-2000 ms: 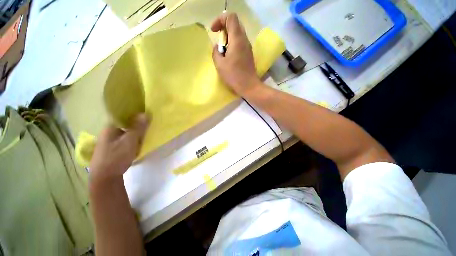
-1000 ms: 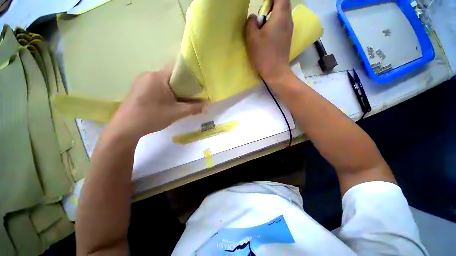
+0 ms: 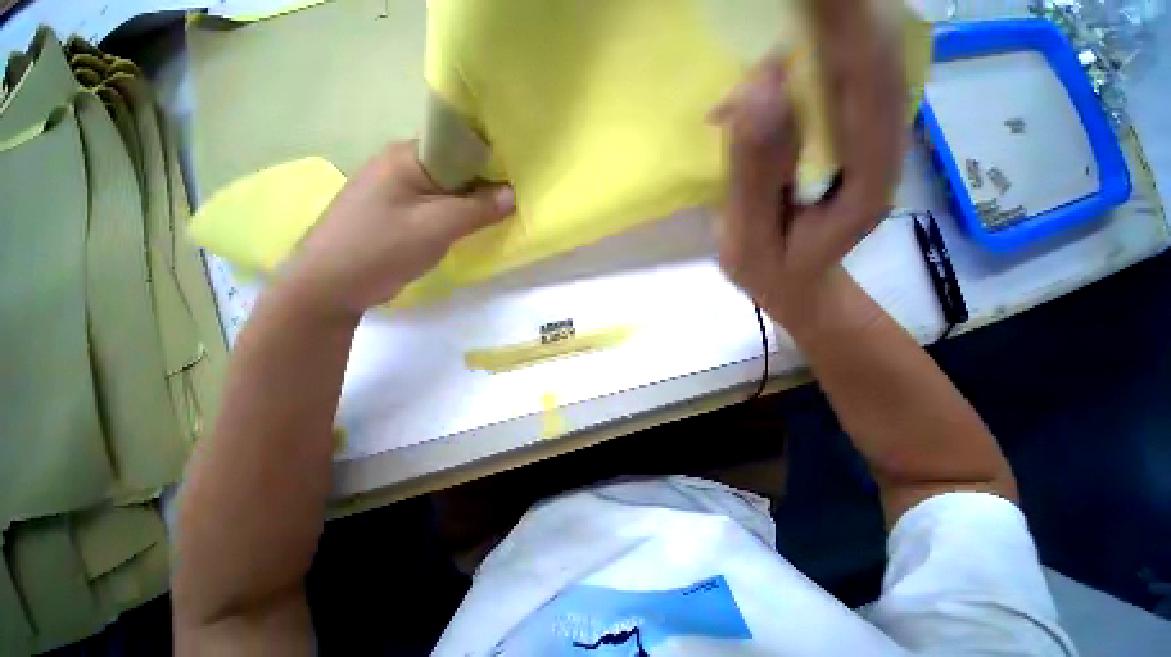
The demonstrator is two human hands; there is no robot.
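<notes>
The bag panel (image 3: 591,116) is lifted and curled with its bright yellow underside showing. My left hand (image 3: 398,225) grips its near folded edge between thumb and fingers. My right hand (image 3: 809,180) is blurred at the panel's right part; a dark spot shows between its fingers, but whether it holds the awl or the panel I cannot tell. Below the panel lies the white board (image 3: 642,302). A small metal logo plate (image 3: 556,331) sits on it, just above a strip of masking tape (image 3: 552,350). A black cord (image 3: 764,347) runs down from my right hand.
Stacked olive panels (image 3: 77,321) lie at the left, and a flat khaki panel (image 3: 295,90) at the far side. The blue tray (image 3: 1056,232) with small metal pieces and the thread snips (image 3: 940,270) lie at the right. Clear-bagged hardware (image 3: 1104,51) is beyond the tray.
Since a second ago my right hand has moved right and nearer the camera, spreading the panel. My left hand still grips its edge. The hammer is now hidden. The view has shifted slightly.
</notes>
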